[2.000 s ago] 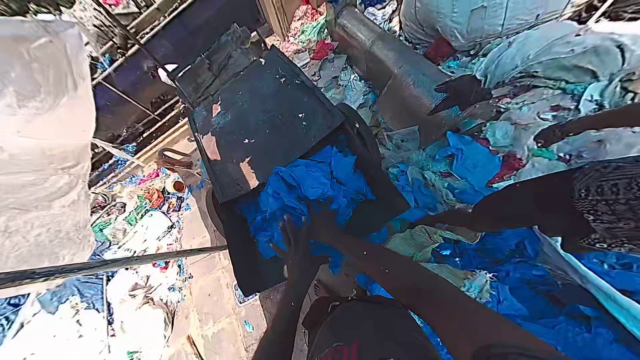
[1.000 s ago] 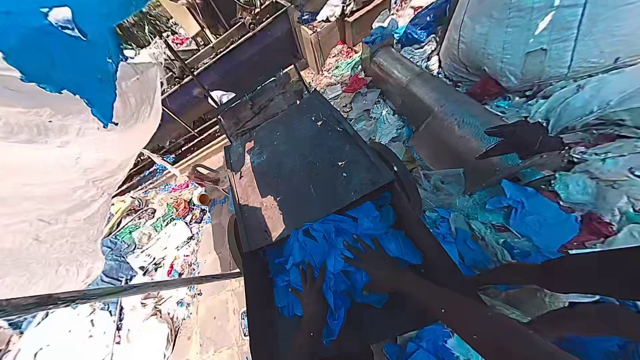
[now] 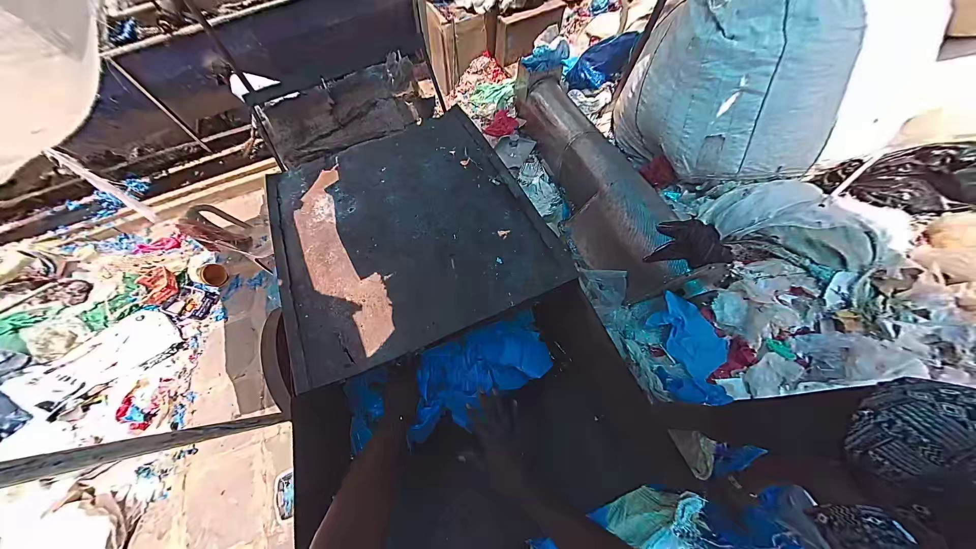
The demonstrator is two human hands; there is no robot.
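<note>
Blue plastic sheeting lies in the mouth of a dark metal machine, partly under its flat cover. My left hand reaches into the shadow at the cover's front edge and touches the sheeting; its fingers are too dark to make out. Over the dark feed tray, just below the sheeting, my right hand is spread, its fingertips near the lower edge of the plastic. How much plastic lies beneath the cover is hidden.
Heaps of plastic scrap and a metal cylinder lie to the right, below a large white sack. A co-worker's patterned sleeve is at lower right. A pole crosses the left side, near more scrap.
Much of the blue sheeting has gone farther under the cover, leaving more of the tray bare. My left hand has moved forward to the cover's edge.
</note>
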